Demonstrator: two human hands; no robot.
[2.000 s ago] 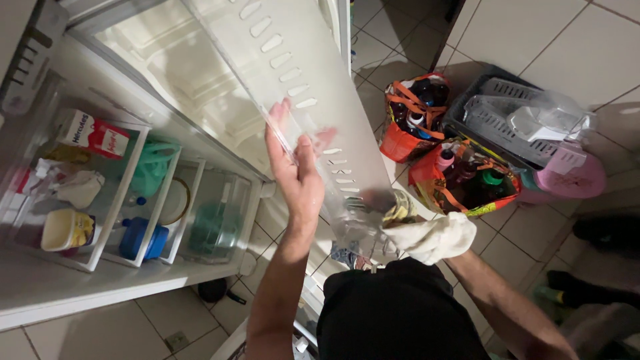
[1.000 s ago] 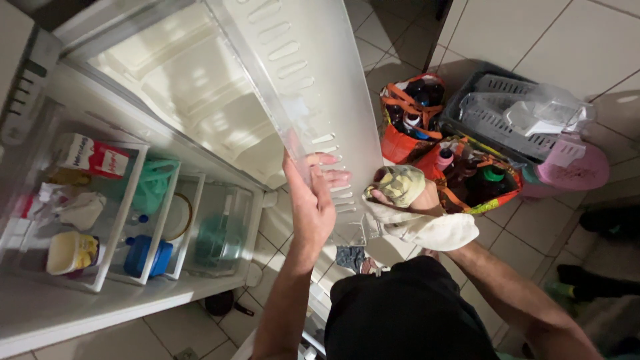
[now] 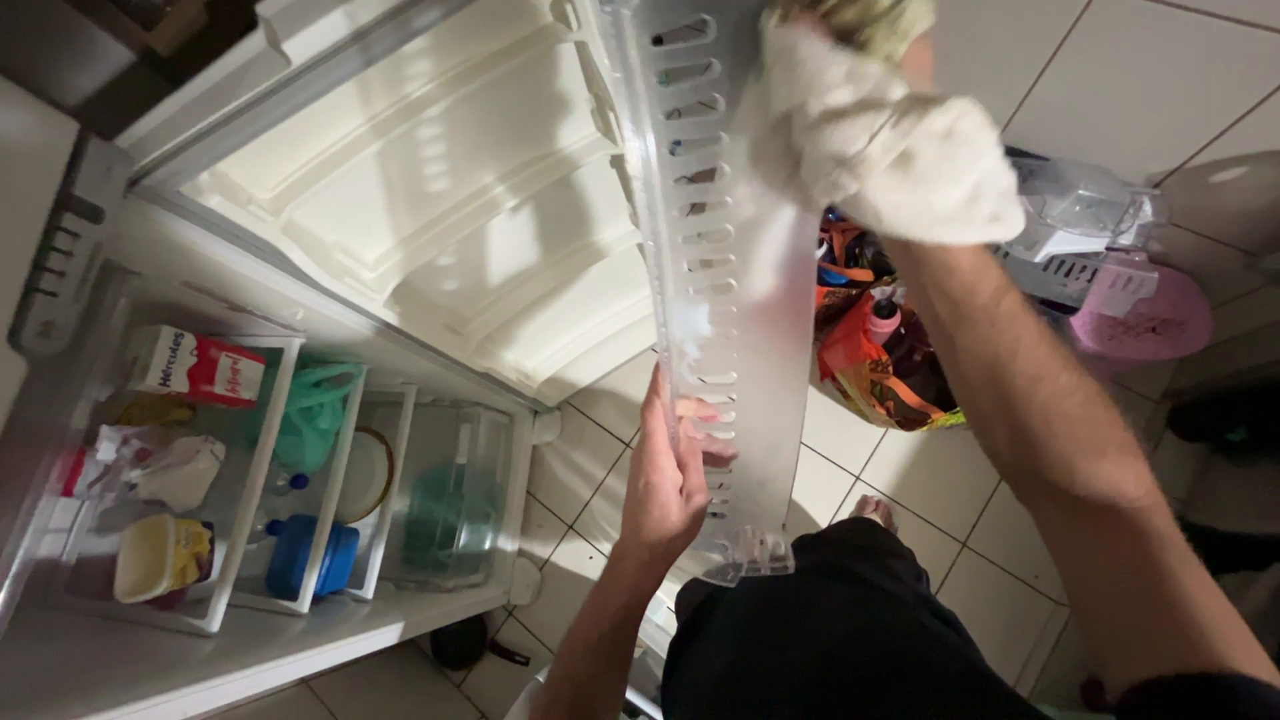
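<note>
My left hand (image 3: 675, 475) grips the slotted edge of a long translucent plastic refrigerator shelf (image 3: 765, 400), with its fingers showing through the panel. The shelf stands on edge between me and the open refrigerator door (image 3: 450, 200). At the shelf's far end, my right hand (image 3: 915, 60) is mostly covered by a white cloth (image 3: 890, 160) and a greenish patterned cloth (image 3: 870, 25), which it presses against the panel. The cloths are blurred. Near my body, a clear bracket-like end (image 3: 750, 555) of the shelf is visible.
Left, the refrigerator holds a red-and-white box (image 3: 200, 367), an open tub (image 3: 160, 560), a blue container (image 3: 310, 558) and a green bag (image 3: 315, 415). Right, on the tiled floor, are a bag of bottles (image 3: 880, 360), grey baskets (image 3: 1050, 270) and a pink basin (image 3: 1145, 310). A dark pan (image 3: 460, 640) lies below.
My right hand with the cloths has moved from the shelf's near end up to its far end. My left hand still holds the slotted edge.
</note>
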